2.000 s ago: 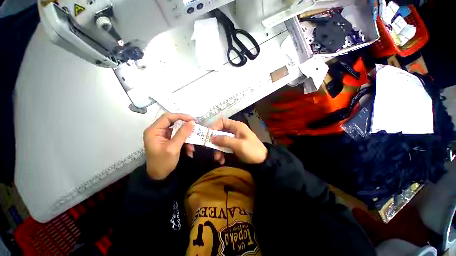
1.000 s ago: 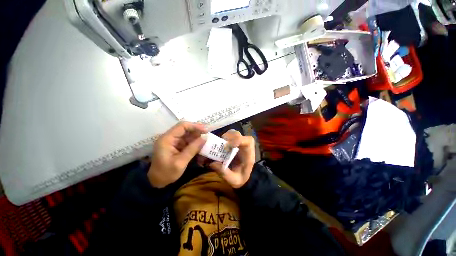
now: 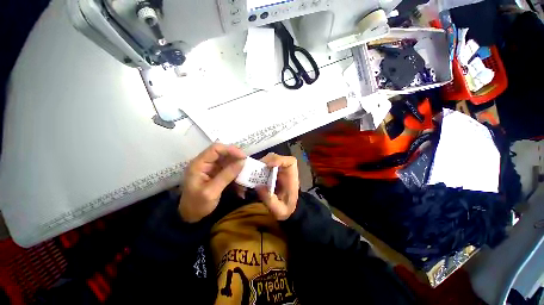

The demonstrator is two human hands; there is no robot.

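A small white care label (image 3: 255, 171) with fine dark print is held between my two hands, just off the table's front edge. My left hand (image 3: 209, 181) pinches its left end between thumb and fingers. My right hand (image 3: 282, 186) grips its right end, where a narrow white edge stands up as if folded over. I cannot tell whether it is one label or several. The fingertips behind the label are partly hidden.
The sewing machine's needle area (image 3: 170, 58) is at the upper left. Black-handled scissors (image 3: 300, 67) lie beside a white slip (image 3: 260, 58). A parts tray (image 3: 440, 59), a red basket (image 3: 498, 77) and a dark cloth pile with a white sheet (image 3: 466, 153) are at the right.
Since the earliest frame, the label has gone from lying flatter between my hands to having its right end bent up. The view has shifted slightly. Both hands keep hold.
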